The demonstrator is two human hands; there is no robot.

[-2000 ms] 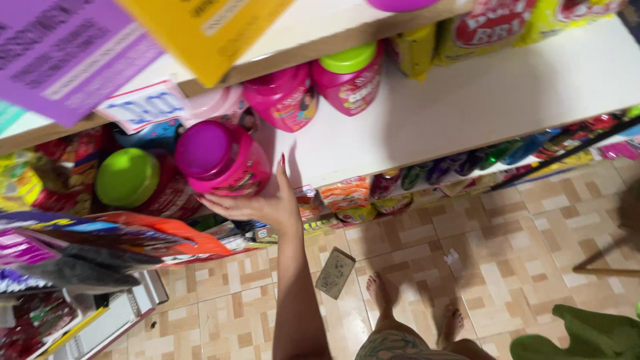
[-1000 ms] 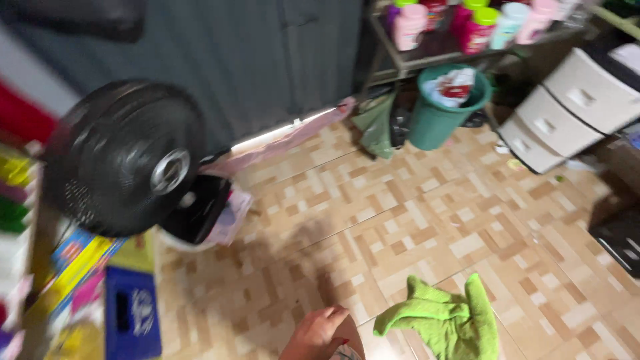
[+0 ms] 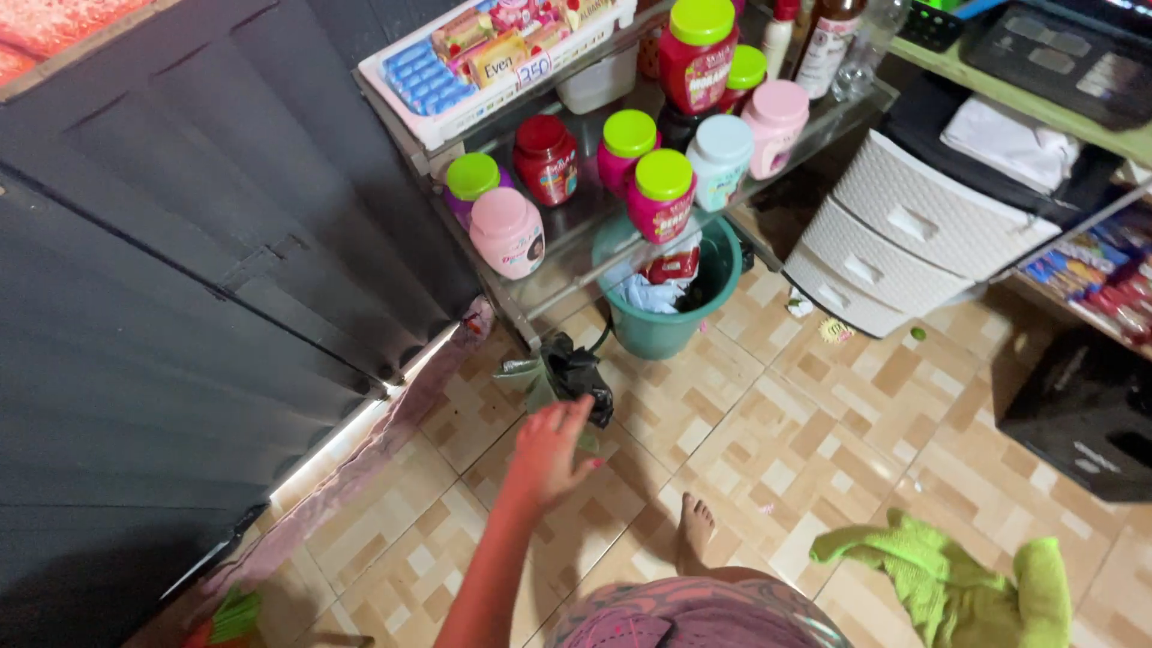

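Note:
My left hand (image 3: pixel 551 454) reaches forward with its fingers apart and nothing in them. In the picture it lies just below a black plastic bag (image 3: pixel 585 382) beside a teal bin (image 3: pixel 661 331). Above stands a glass shelf with hair cream jars: a light pink jar (image 3: pixel 507 232), a red jar (image 3: pixel 546 160), a magenta jar with a lime lid (image 3: pixel 662 196) and a pale blue jar (image 3: pixel 720 162). A lime green cloth (image 3: pixel 958 576) shows at the lower right, bunched up. My right hand does not show; whether the cloth hides it, I cannot tell.
A grey metal door (image 3: pixel 207 270) runs along the left, with a pink cloth (image 3: pixel 360 486) at its foot. White drawers (image 3: pixel 909 229) stand right of the bin. A black box (image 3: pixel 1084 414) sits at the far right. A soap tray (image 3: pixel 432 130) tops the shelf.
Two seconds ago my left hand was on a magenta jar with a purple lid at another shelf; now it is off that jar. The view has swung to the door and glass shelf.

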